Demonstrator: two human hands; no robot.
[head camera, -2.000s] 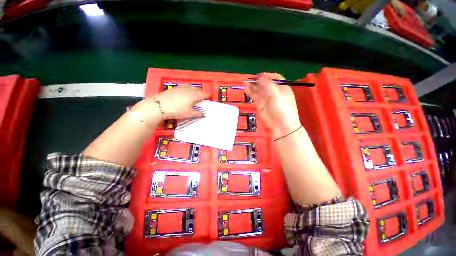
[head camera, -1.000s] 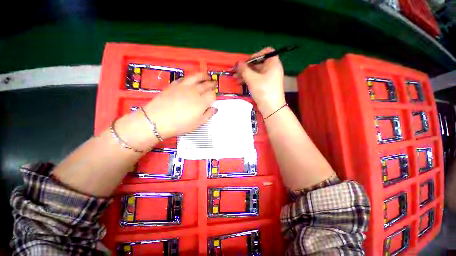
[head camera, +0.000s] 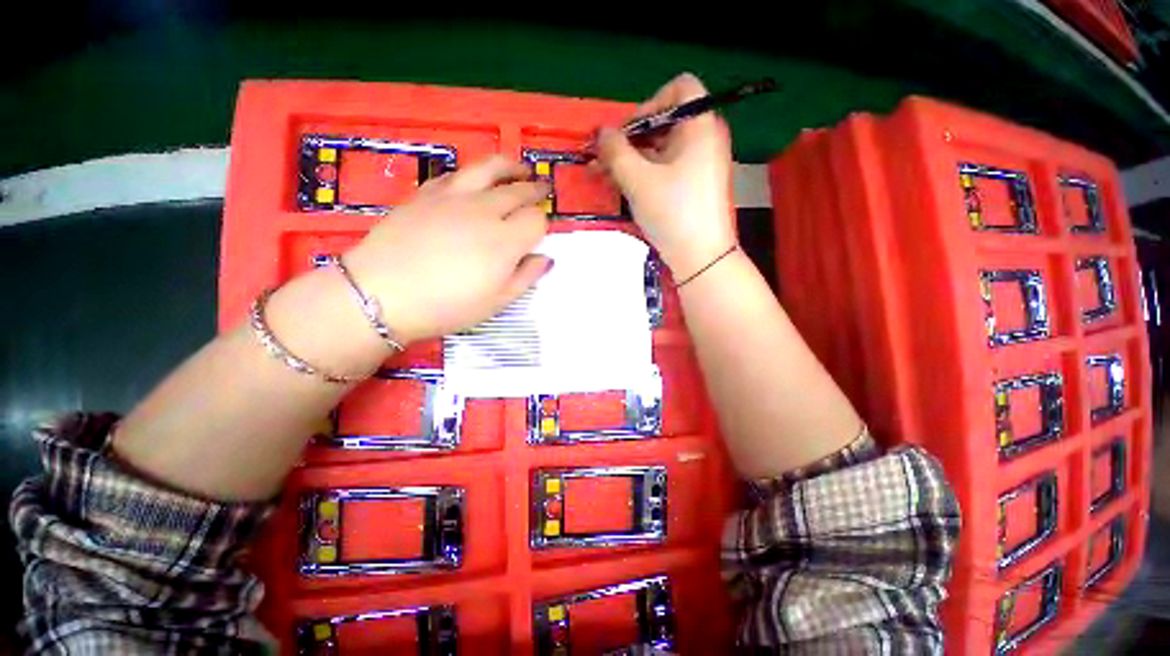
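My right hand (head camera: 674, 173) holds dark pen-like tweezers (head camera: 703, 110) near the top right pocket of the red foam tray (head camera: 504, 545). The tip is at the upper edge of a phone-like frame (head camera: 575, 156) with yellow patches at its left end. My left hand (head camera: 456, 244) has its fingertips at that frame's left end; whether it presses or grips the frame is unclear. A white adhesive sheet (head camera: 590, 314) with fine dark stripes lies by my left thumb, over the second and third rows. Whether the left hand holds it cannot be told. Any piece at the tip is too small to see.
More frames (head camera: 381, 529) sit in the tray's other pockets, one per pocket. At the right stands a stack of red trays (head camera: 853, 256), its top one filled with frames. Behind are a dark green belt (head camera: 423, 45) and a pale rail (head camera: 116, 183). Another red tray edge shows top right.
The view has moved closer over the tray. My left hand has moved from the sheet to the top right frame, and the tweezers have come down to that frame. The sheet lies flatter.
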